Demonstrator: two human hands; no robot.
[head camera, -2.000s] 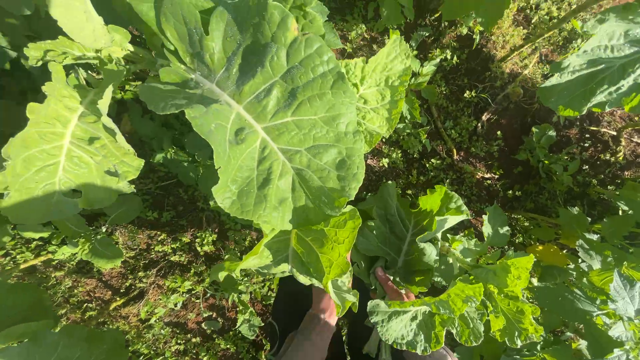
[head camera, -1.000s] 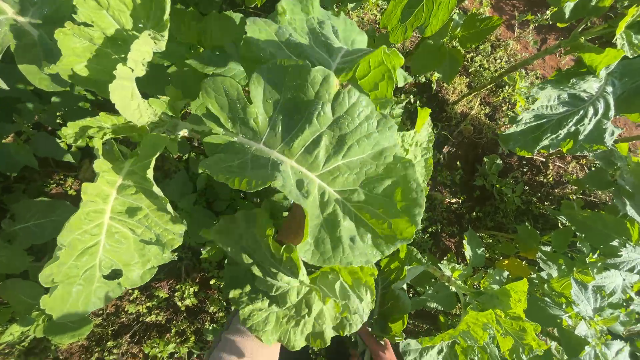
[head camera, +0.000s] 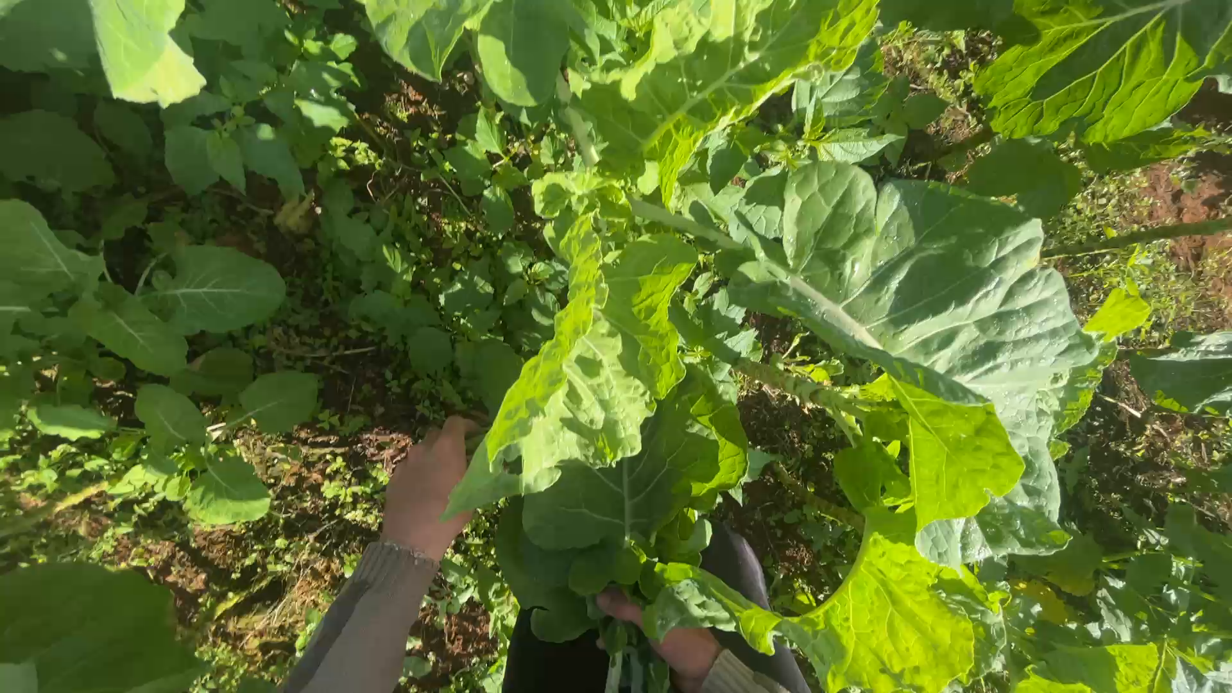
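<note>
My left hand reaches forward at lower left, its fingers partly hidden at the edge of a light green leaf; whether it grips anything is not visible. My right hand, at the bottom centre, is closed around the stalks of a bunch of leafy greens, probably collards or kale. The bunch stands above my lap with its leaves fanned upward. Right of it, a large broad leaf grows on a leafy green plant, whose thick stem runs behind the foliage.
Low weeds and reddish soil lie between the plants. Smaller broad-leaved plants grow at left. A thin stem crosses at the right edge. My dark-clad knee is beside the bunch.
The view has shifted. My left hand, near my right hand at the bottom two seconds ago, is now farther forward and left. The large leaf that covered the middle no longer hides the bunch.
</note>
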